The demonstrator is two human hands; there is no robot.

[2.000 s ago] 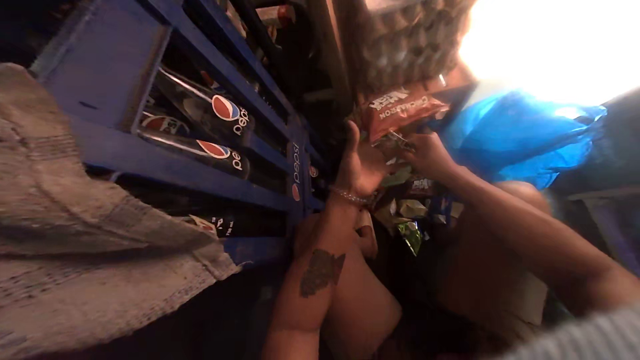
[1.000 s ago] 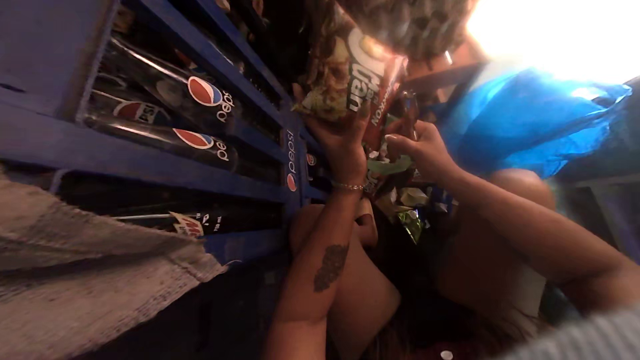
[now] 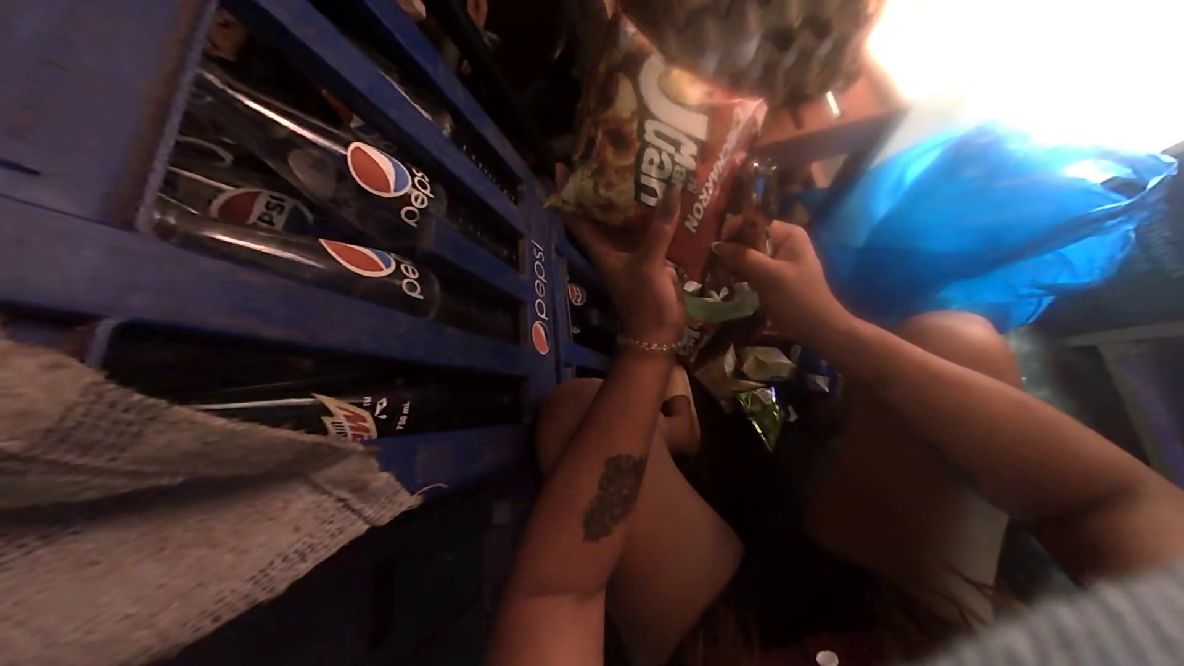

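Note:
My left hand (image 3: 638,268), with a chain bracelet at the wrist, is against the lower edge of a large red and brown snack bag (image 3: 661,139), its fingers spread over the printed front. At the bag's lower right corner is my right hand (image 3: 777,268), thumb and fingers closed around a small object (image 3: 760,190) that looks like scissors handles; its exact kind is unclear. A green strip (image 3: 721,303) lies between the two hands. Below them, partly in shadow, are several small foil packets, one of them shiny green (image 3: 761,413).
Blue plastic crates (image 3: 370,328) with glass soda bottles (image 3: 277,236) stand at the left. A woven sack (image 3: 166,499) covers the lower left. On the right is a blue plastic bag (image 3: 999,222), and stacked egg trays (image 3: 758,37) stand at the top.
Two seconds ago the snack bag was folded or angled away above my hands; its broad printed front now faces the camera. My left hand has moved behind its lower edge.

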